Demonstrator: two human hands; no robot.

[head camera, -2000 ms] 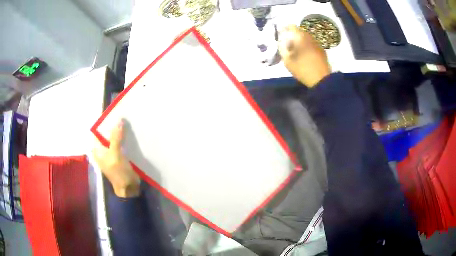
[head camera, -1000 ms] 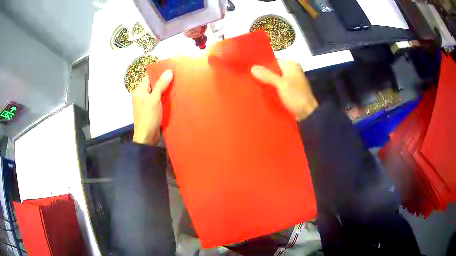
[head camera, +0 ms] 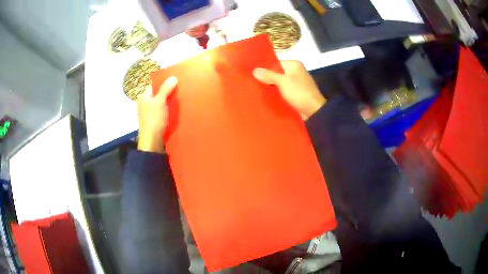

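A red cover panel [head camera: 243, 155] lies red face up in front of me, its far edge just below the machine head [head camera: 184, 16]. My left hand [head camera: 154, 112] grips its left edge near the far corner, thumb on top. My right hand [head camera: 295, 85] grips its right edge near the far corner, thumb on top. The fingers under the panel are hidden. A small dark red-lit tip [head camera: 202, 42] shows under the head, just beyond the far edge. Whether the panel touches the die cannot be told.
Wells of gold pieces sit left [head camera: 140, 77] and right [head camera: 277, 31] in the white table [head camera: 107, 120]. A dark mat [head camera: 337, 32] with a black slab is at the far right. Red panels are stacked lower left [head camera: 59, 243] and right [head camera: 465, 128], beside a blue bin [head camera: 398, 123].
Two seconds ago the panel was grey side up in my left hand, with my right hand by the right well. It was then turned red side up, both hands holding it. Since then the view has shifted slightly.
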